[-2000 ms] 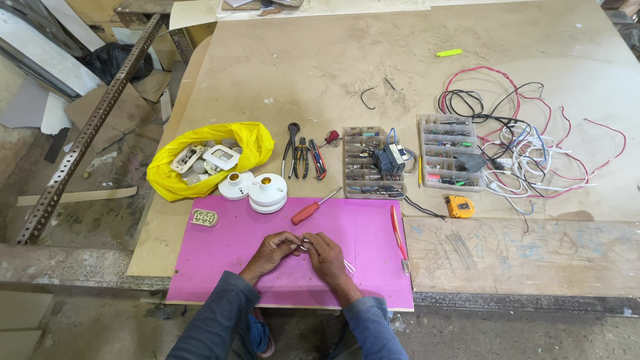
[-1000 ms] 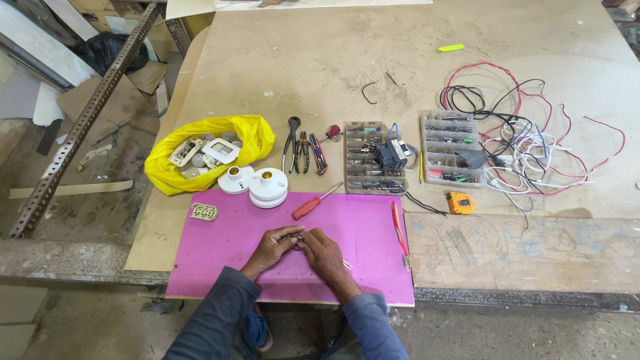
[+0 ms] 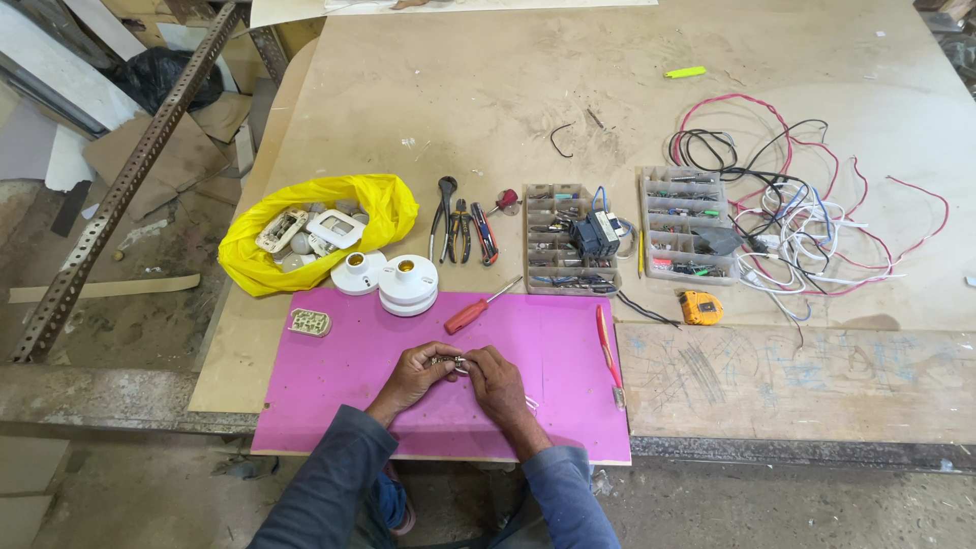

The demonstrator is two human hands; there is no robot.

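Over a pink board [image 3: 351,404], my left hand [image 3: 418,375] and my right hand [image 3: 497,381] meet, both with their fingers closed on a small electrical part [image 3: 450,361], mostly hidden between them. White wires [image 3: 531,406] come out beside my right wrist. A red-handled screwdriver [image 3: 467,316] lies just beyond my hands. White lamp holders [image 3: 408,280] with brass-coloured sockets stand at the board's far edge. A beige plastic fitting [image 3: 309,322] is at the far left corner, and a red-handled brush [image 3: 608,347] lies along the right edge.
A yellow bag [image 3: 255,267] holds switch parts and bulbs. Pincers [image 3: 442,217], pliers [image 3: 460,232], a utility knife [image 3: 485,234], parts boxes [image 3: 572,288], [image 3: 690,225] stand beyond the board. An orange tape measure [image 3: 701,307] and tangled wires [image 3: 793,221] are on the right.
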